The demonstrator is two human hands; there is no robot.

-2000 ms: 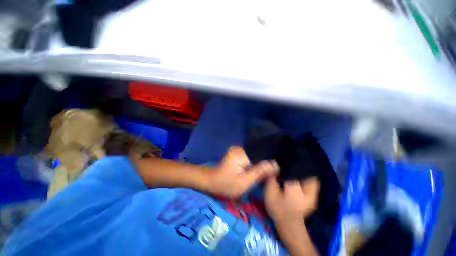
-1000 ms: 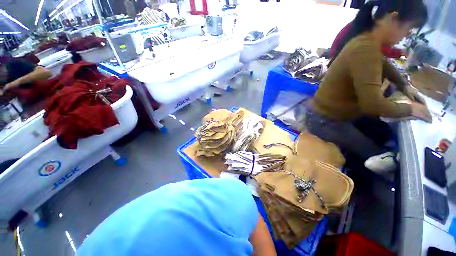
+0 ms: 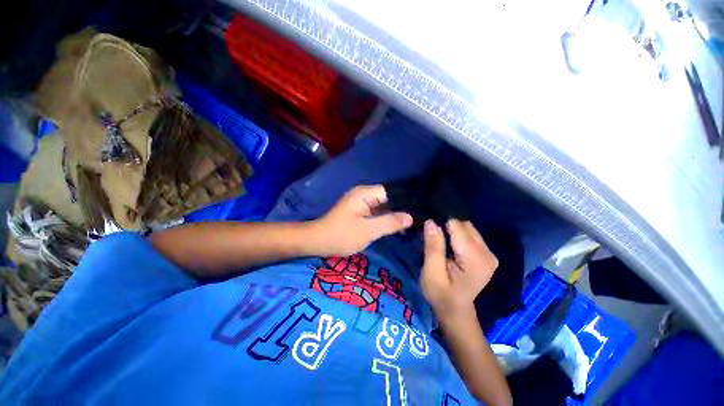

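Observation:
My left hand (image 3: 361,224) and my right hand (image 3: 459,266) are close together over my lap, thumbs and fingertips almost meeting. A small piece of black cloth (image 3: 410,200) shows between and behind the fingers; both hands pinch it. It blends with more black cloth (image 3: 502,258) on my lap, so its edges cannot be told. The white machine table (image 3: 556,103) with a ruler-marked front edge lies ahead and to the right of my hands.
A tied bundle of tan cut pieces (image 3: 119,119) is at the left on a blue crate. A red perforated basket (image 3: 286,75) is under the table. A blue crate (image 3: 607,325) with black and white material is at the right. Dark snips (image 3: 702,107) lie on the table.
One second ago the view was turned left to the tan bundles and another worker, with both hands out of sight. Now it looks down at my lap, and both hands show again.

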